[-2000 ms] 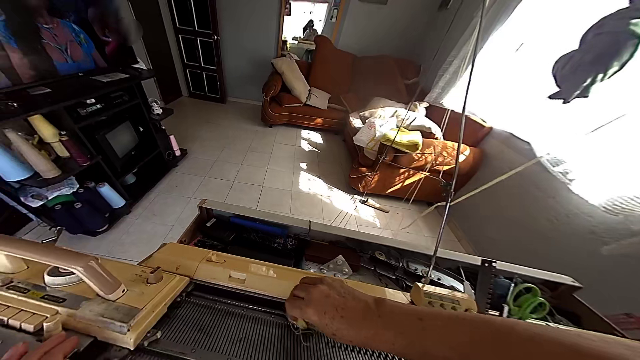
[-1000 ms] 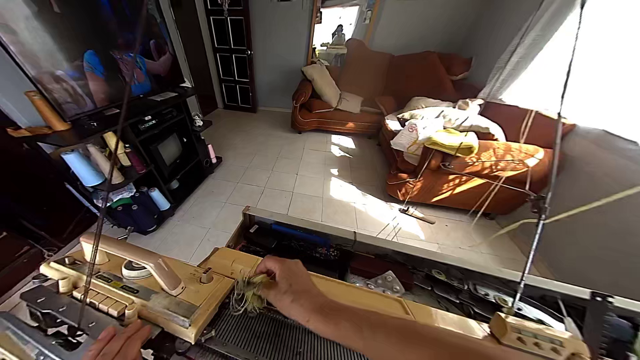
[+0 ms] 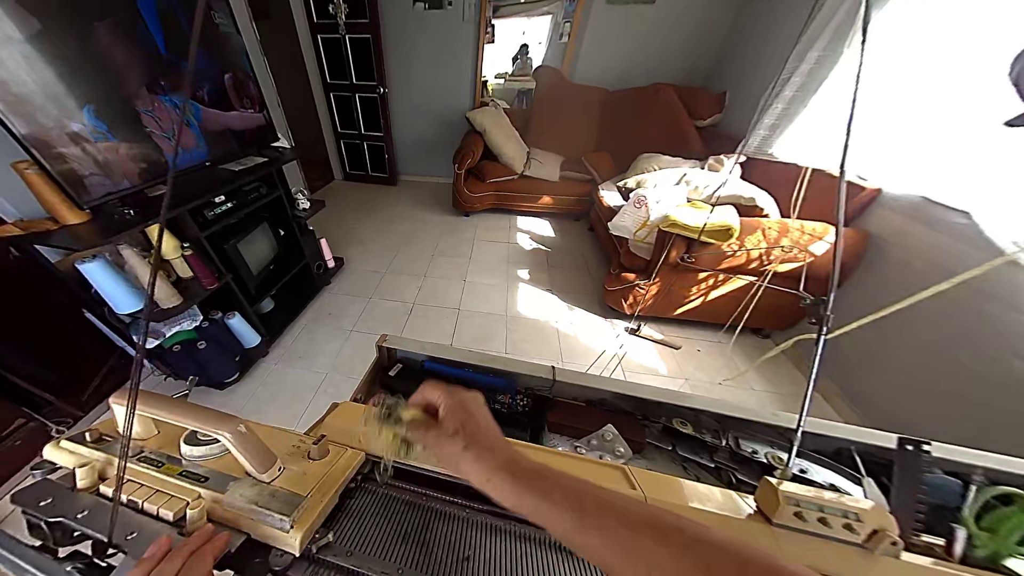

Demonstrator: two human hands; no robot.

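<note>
My right hand is raised over the beige top cover of a knitting machine, holding a small tangled bunch of yellowish yarn, blurred. My left hand rests with its fingers at the front metal plate of the machine's carriage, just below the row of cream buttons; most of it lies outside the view. The carriage, with its arched handle and round dial, sits at the left of the ribbed needle bed. A row counter stands at the right on the cover.
Behind the machine, a long trough holds tools, a blister-like pack and metal parts. A thin yarn mast rises at the right. Green-handled scissors lie far right. Yarn cones fill a black shelf at the left.
My right hand has moved left along the machine from the needle bed, and the yarn bunch has been lifted in it. The view has shifted. My left hand stays by the carriage.
</note>
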